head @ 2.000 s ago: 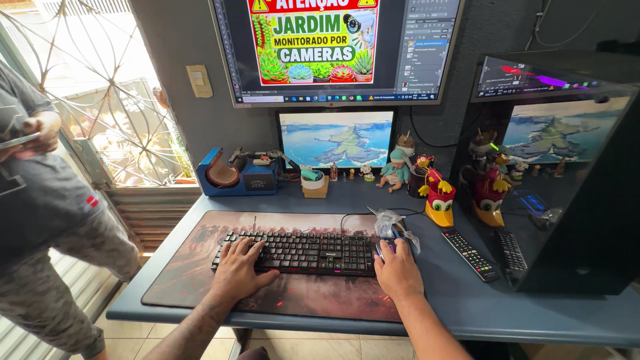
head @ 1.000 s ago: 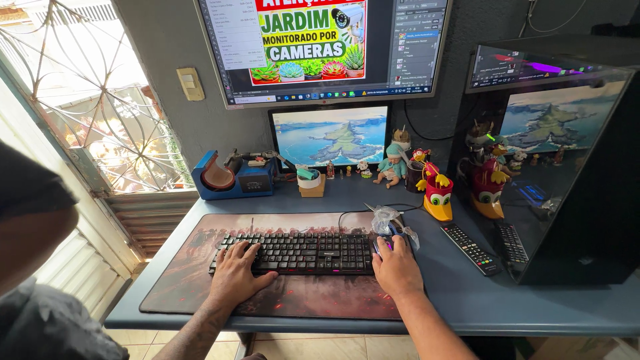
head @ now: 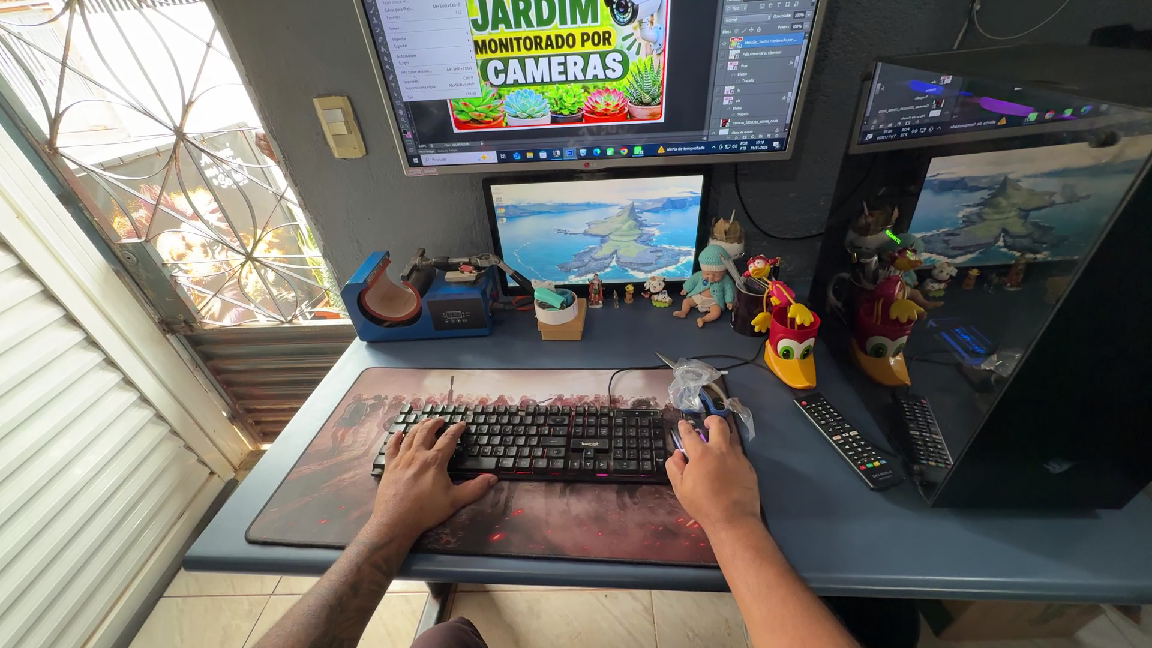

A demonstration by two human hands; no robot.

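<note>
My left hand [head: 423, 481] rests on the left end of a black backlit keyboard [head: 549, 441], its fingers spread over the keys and its thumb just below them. Right of the keyboard, my right hand [head: 715, 472] is closed over a computer mouse [head: 686, 432], which it mostly hides. Both keyboard and mouse are on a dark reddish desk mat [head: 576, 531]. Clear plastic wrapping and scissors [head: 711, 396] lie just beyond my right fingers. A large wall monitor [head: 585, 162] shows a sign design with plants and an opened menu at its left. Below it stands a smaller screen [head: 603, 229] with an island picture.
On the blue desk [head: 216, 531] are a blue mug press [head: 423, 301], a tape roll on a small box [head: 560, 319], small figurines, a doll [head: 709, 288], a bird-shaped cup [head: 792, 346] and a remote control [head: 846, 441]. A dark glass-sided computer case [head: 1035, 315] stands at right.
The person at the left is out of view now. A menu has opened on the large monitor since the first frame. My hands have stayed on the keyboard and mouse.
</note>
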